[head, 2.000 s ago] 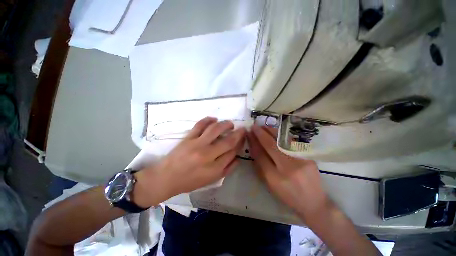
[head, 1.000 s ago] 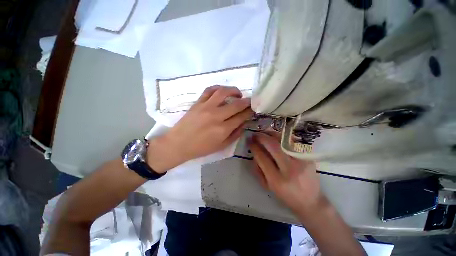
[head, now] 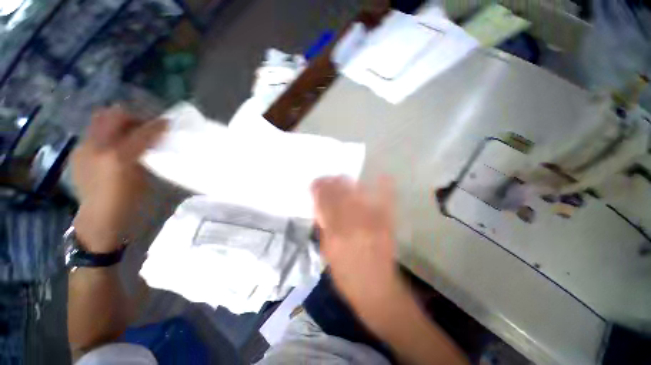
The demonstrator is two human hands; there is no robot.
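Observation:
A white fabric panel (head: 257, 160) is stretched between my two hands, off the left edge of the table. My left hand (head: 114, 153) grips its left end and is blurred. My right hand (head: 357, 214) is at its lower right corner, also blurred, with fingers on the cloth. Below the panel lies a pile of loose white pieces (head: 207, 264), the top one showing a dark rectangular outline.
The pale sewing table (head: 385, 135) spans the right, with a dark wood edge (head: 303, 96). White pieces with dark lines (head: 403, 53) lie at its far corner. The machine's bed plate (head: 478, 203) is at right. A dark floor area and blurred items are at left.
The view has turned left. Both hands have left the needle area and moved left off the table with the white panel. The loose pile now shows below it.

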